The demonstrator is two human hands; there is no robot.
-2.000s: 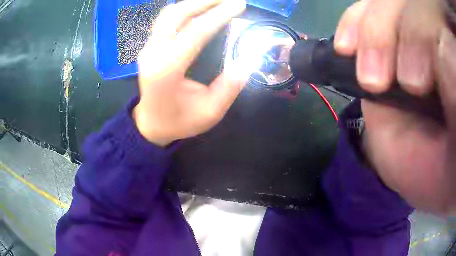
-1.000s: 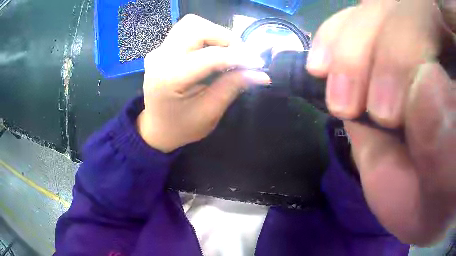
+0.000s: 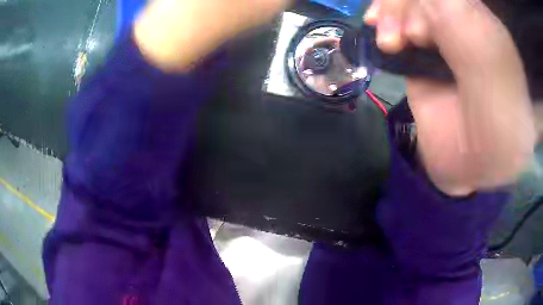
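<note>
The round unit (image 3: 331, 62), with a black rim, a mirror-like face and a small ringed hub, lies on the bench with a pale strip at its left edge. A red lead wire (image 3: 377, 102) sticks out at its lower right. My right hand (image 3: 458, 77) is closed around the black screwdriver (image 3: 411, 62), whose nose is over the unit's right side; its tip cannot be made out. My left hand (image 3: 202, 27) is blurred and reaches to the upper left of the unit; its fingers are cut off by the top edge.
A blue bin (image 3: 124, 18) is mostly hidden behind my left hand. Part of another blue tray (image 3: 339, 6) shows above the unit. The dark-green bench's worn front edge (image 3: 280, 226) runs near my body. A black cord (image 3: 518, 229) hangs at the right.
My left hand has moved up and away from the unit, over the blue bin. My right hand and screwdriver have moved up, uncovering more of the unit's face.
</note>
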